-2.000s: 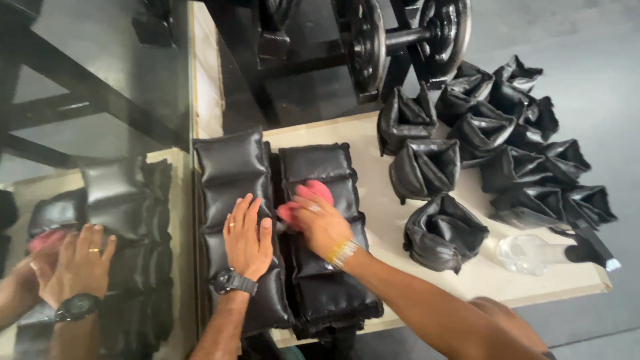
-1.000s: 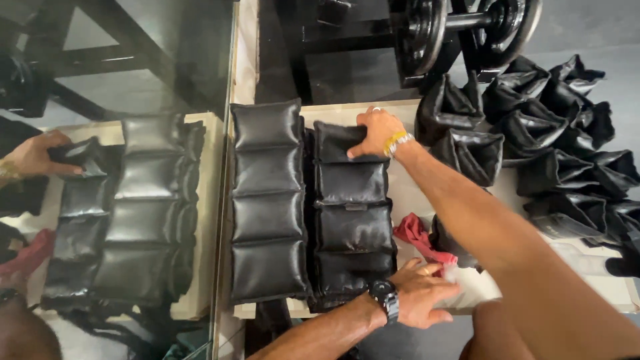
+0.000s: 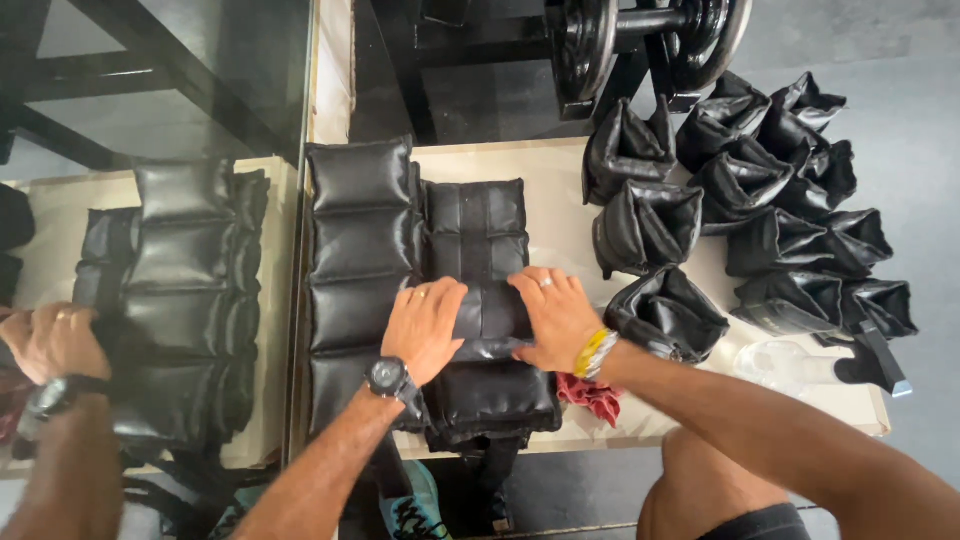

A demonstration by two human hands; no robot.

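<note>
Two stacks of black padded ankle weights lie side by side on a cream board. Both my hands are on the top weight (image 3: 474,217) of the right stack, whose strap side faces up at its far part. My left hand (image 3: 425,326), with a black watch, presses its left edge; my right hand (image 3: 559,319) holds its right edge. The left stack (image 3: 360,247) shows its smooth segments. A crumpled red cloth (image 3: 592,397) lies beside the right stack, under my right wrist. Several curled-up black weights (image 3: 649,225) stand to the right.
A mirror (image 3: 187,112) on the left reflects the stacks and my hand. A clear bottle with a black spray head (image 3: 787,364) lies at the board's right end. A weight plate (image 3: 585,49) on a black frame stands beyond the board. My shoe (image 3: 416,502) is below.
The right stack's top weight now shows its strap side; one second ago it showed plain segments. My left hand has moved from right of the stack onto it, and my right hand has come nearer from its far end.
</note>
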